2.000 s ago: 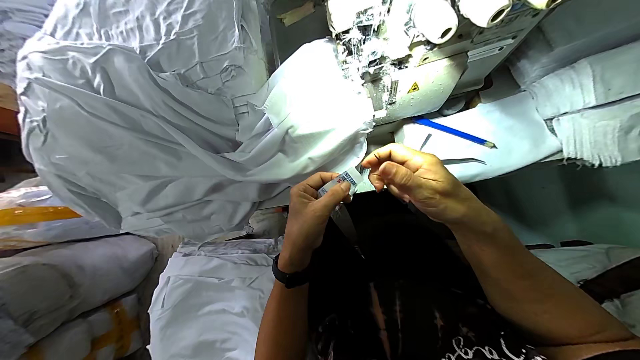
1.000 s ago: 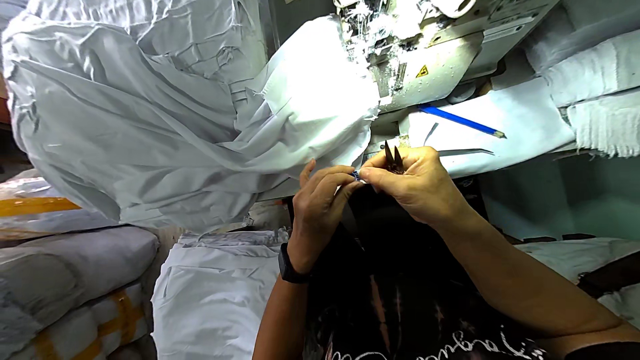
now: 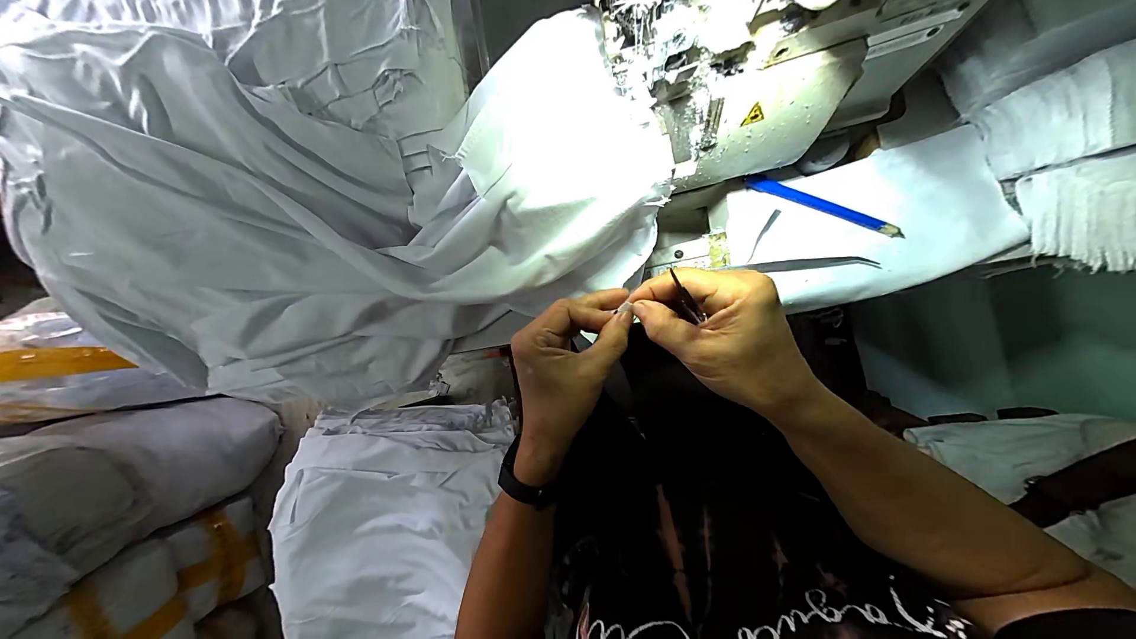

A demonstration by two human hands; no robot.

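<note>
Between the fingertips of both hands is a small white label (image 3: 624, 308), mostly covered by the fingers. My left hand (image 3: 572, 355) pinches its left side with thumb and forefinger; a black band is on that wrist. My right hand (image 3: 723, 324) pinches the other side and also holds small dark thread snips (image 3: 685, 297) in the palm, blades pointing up. Just beyond the hands, white fabric (image 3: 550, 195) drapes from the sewing machine (image 3: 754, 115), whose needle area is washed out by bright light.
A blue pencil (image 3: 825, 206) and metal tweezers (image 3: 808, 264) lie on white cloth (image 3: 941, 213) at the right. Folded white fabric (image 3: 382, 524) is stacked lower left, beside wrapped bundles (image 3: 151, 470) with orange tape. White pieces with frayed edges (image 3: 1083, 204) lie far right.
The label showed more of its face two seconds ago; now the fingers cover most of it. The snips' blades came into sight in my right hand one second ago and stay there.
</note>
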